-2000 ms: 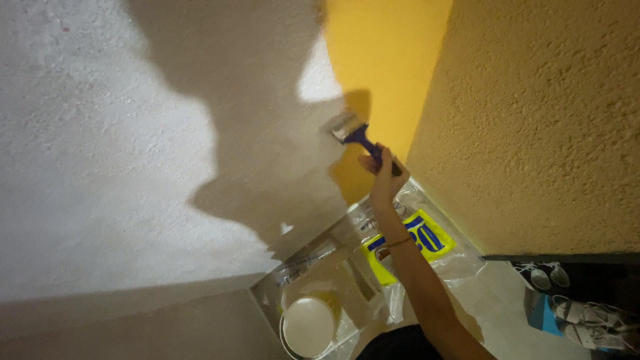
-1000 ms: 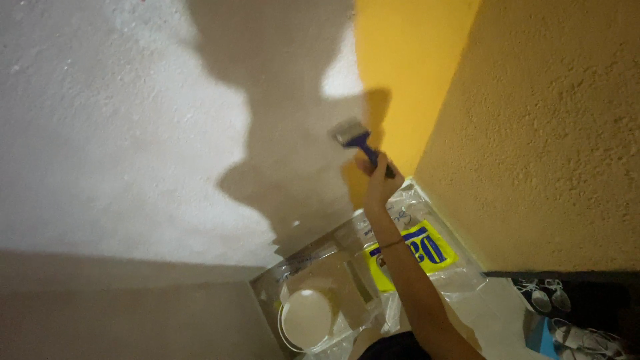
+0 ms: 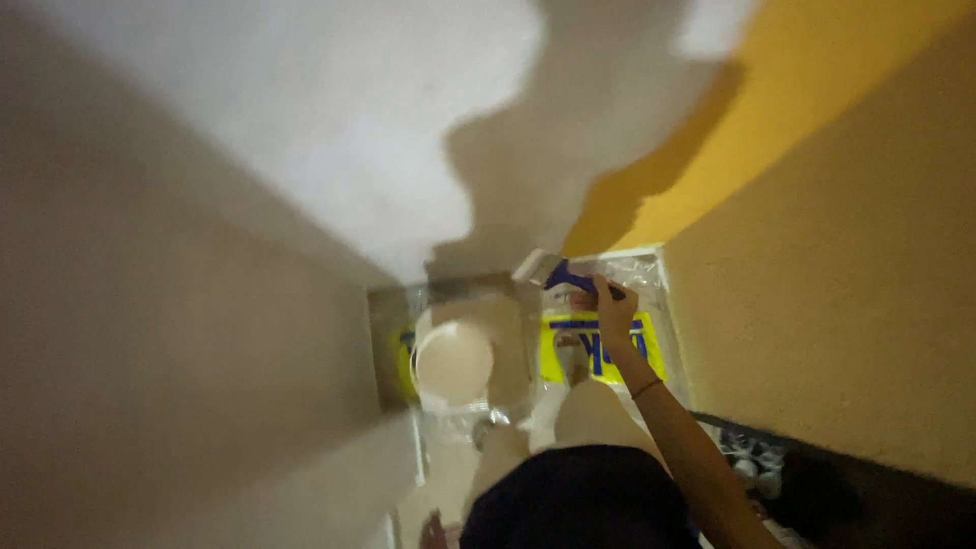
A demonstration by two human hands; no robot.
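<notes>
My right hand grips the dark end of a blue-handled paintbrush, whose wide bristles are pale with paint and point left. The brush is near the lower part of the white wall; whether it touches the wall I cannot tell. Yellow paint covers a strip of that wall beside the corner. At the bottom left, a part of my left hand seems to show, blurred; what it holds is hidden. Left of my legs stands a round white bucket, with a pale surface inside or on top.
Clear plastic sheeting and a yellow and blue printed bag lie on the floor around my feet. A rough tan wall rises at the right, another wall at the left. Shoes lie at the lower right.
The view has shifted and tilted down. The brush, still in my right hand, has moved from over the wall to near its base. My legs now show.
</notes>
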